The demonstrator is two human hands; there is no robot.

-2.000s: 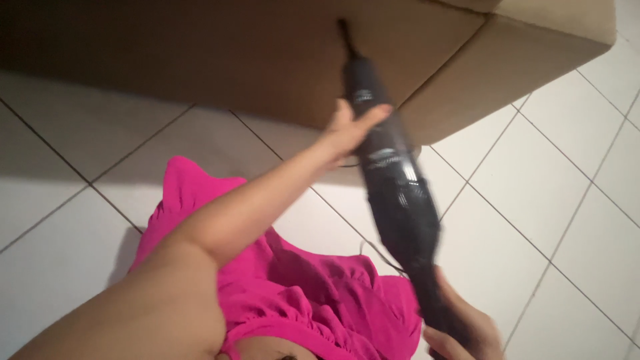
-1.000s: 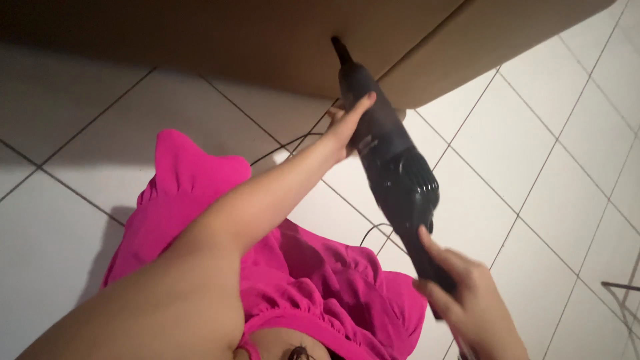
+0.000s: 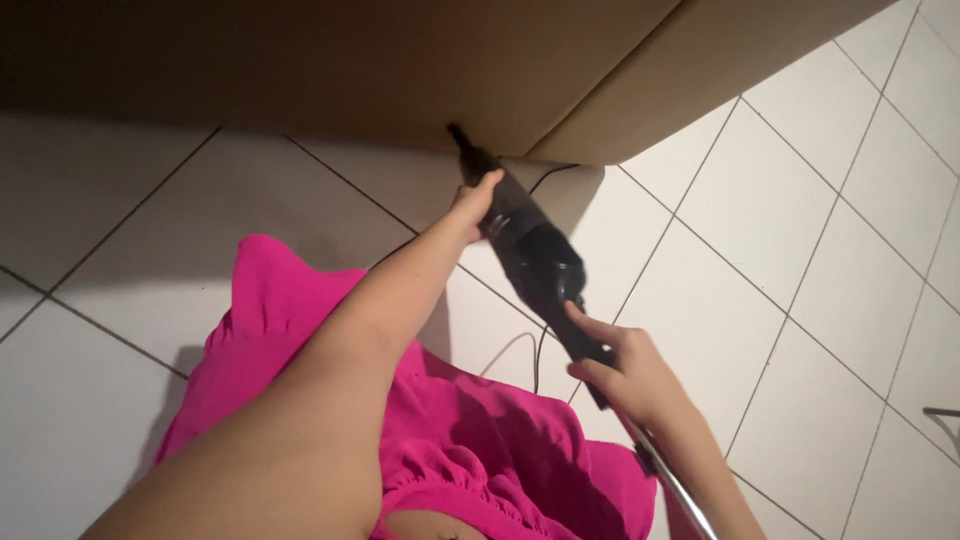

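Observation:
A black handheld vacuum cleaner (image 3: 532, 251) slants across the middle of the head view. My left hand (image 3: 478, 206) grips its body near the front end. Lower right, my right hand (image 3: 619, 364) is closed around its rear handle. The narrow crevice nozzle (image 3: 459, 139) points at the lower side of a brown upholstered piece of furniture (image 3: 375, 75), close to its bottom edge; whether the tip touches is hard to tell. A shiny metal tube (image 3: 679, 491) runs down from beside my right hand.
White floor tiles (image 3: 697, 300) with dark joints lie around and below the furniture. A thin black cord (image 3: 537, 360) runs over the floor beneath the vacuum and by the furniture's corner. A dark object (image 3: 941, 412) shows at the right edge.
The nozzle now sits nearer the furniture's bottom edge than in the earlier frames. Both hands have kept their hold on the vacuum. The metal tube has come into sight beside my right hand.

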